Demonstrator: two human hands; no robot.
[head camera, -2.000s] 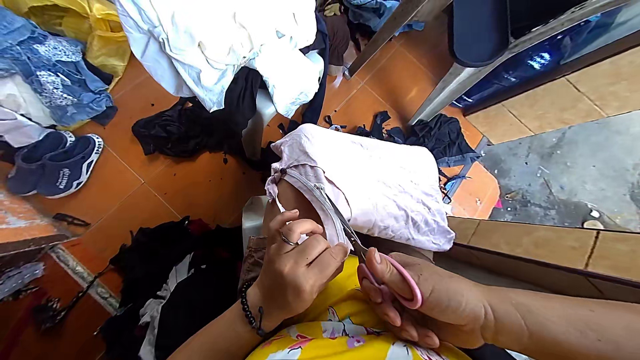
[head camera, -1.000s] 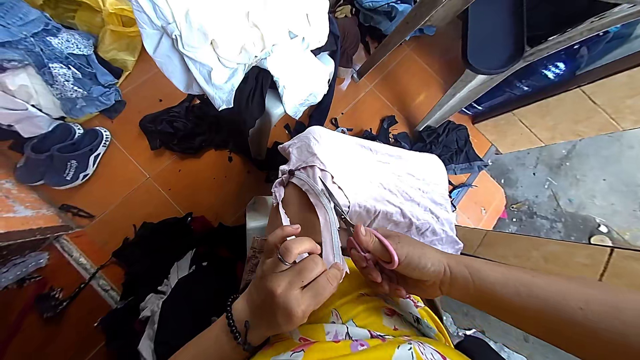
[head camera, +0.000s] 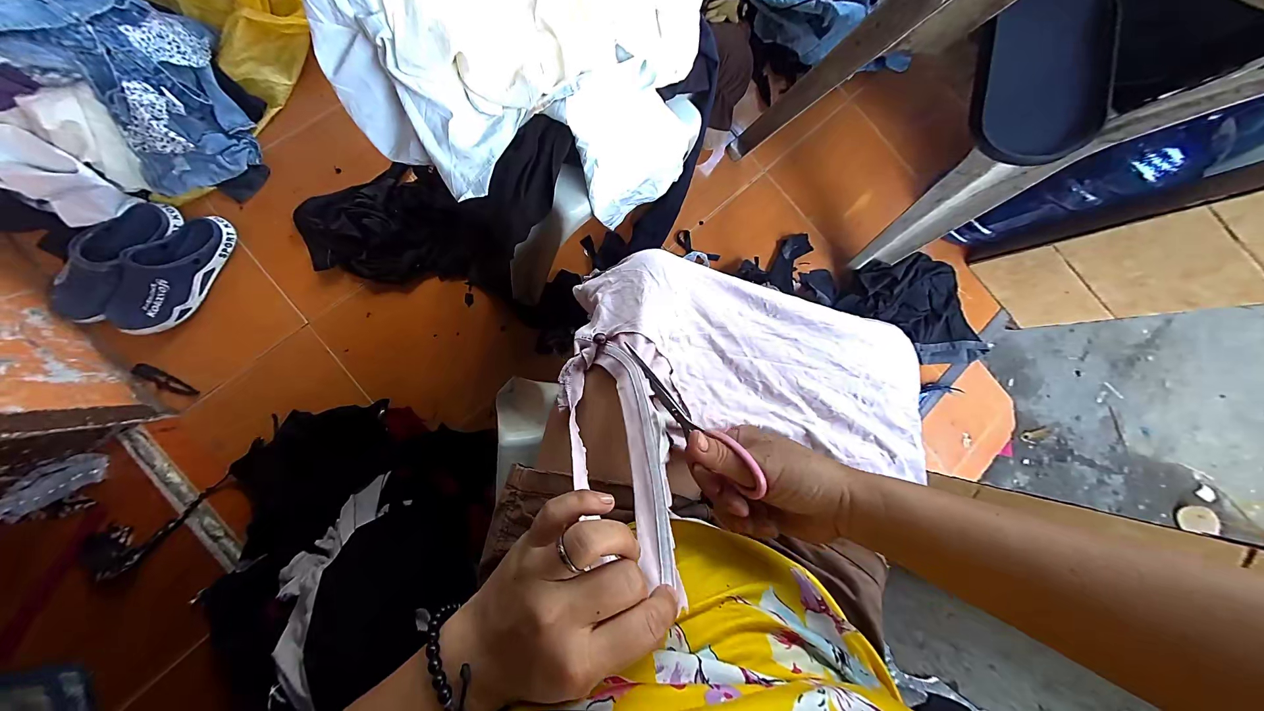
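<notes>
A pale pink cloth garment (head camera: 780, 346) lies over my knee, with a zipper strip (head camera: 644, 444) along its near edge. My left hand (head camera: 583, 602), with a ring and a black bead bracelet, grips the lower end of this strip and a narrow torn band beside it, over my lap. In my right hand (head camera: 760, 484) are scissors with pink handles (head camera: 746, 462), fingers through the loops. Their dark blades point up and left along the cloth beside the zipper, close to its upper end. Whether the blades have fabric between them is not clear.
White cloth (head camera: 513, 79) hangs over a stool ahead, with black cloth (head camera: 395, 227) under it. Navy clogs (head camera: 163, 267) stand on the tiled floor at left, below denim clothes (head camera: 148, 99). A black fabric heap (head camera: 395, 563) lies at lower left. Wooden legs (head camera: 918, 217) rise at right.
The zipper strip shows a longer stretch between my hands than two seconds ago. My right hand and the scissors have shifted relative to my left hand, which stays on the strip.
</notes>
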